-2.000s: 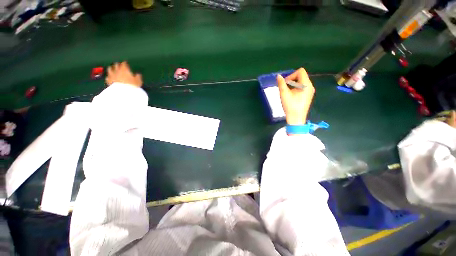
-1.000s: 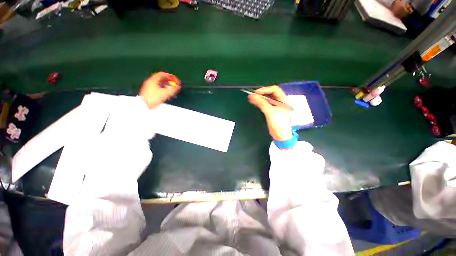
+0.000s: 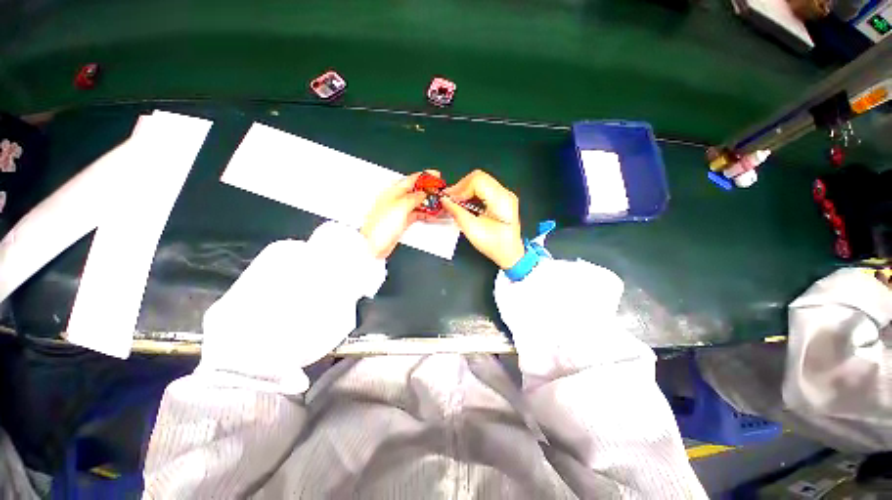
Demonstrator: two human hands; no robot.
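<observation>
My left hand (image 3: 391, 213) holds a small red unit (image 3: 428, 191) in front of me, above a white strip (image 3: 313, 178). My right hand (image 3: 489, 217) holds tweezers (image 3: 464, 203), with their tip at the red unit. A bright blue wrist strap (image 3: 527, 260) is on my right wrist. Whether a small piece is at the tweezer tip cannot be told. A blue bin (image 3: 647, 176) with white sheets (image 3: 604, 184) in it stands to the right of my hands.
Two overlapping white strips (image 3: 132, 234) lie at the left. Small units (image 3: 328, 85) (image 3: 441, 92) (image 3: 88, 75) are spaced along the green belt (image 3: 528, 59). Small bottles (image 3: 748, 164) stand by a metal post (image 3: 802, 115). Another person's sleeve (image 3: 841, 342) is at the right.
My left hand has brought a red unit from the belt side toward me. My right hand has moved left from the blue bin with the tweezers, and both hands have come together.
</observation>
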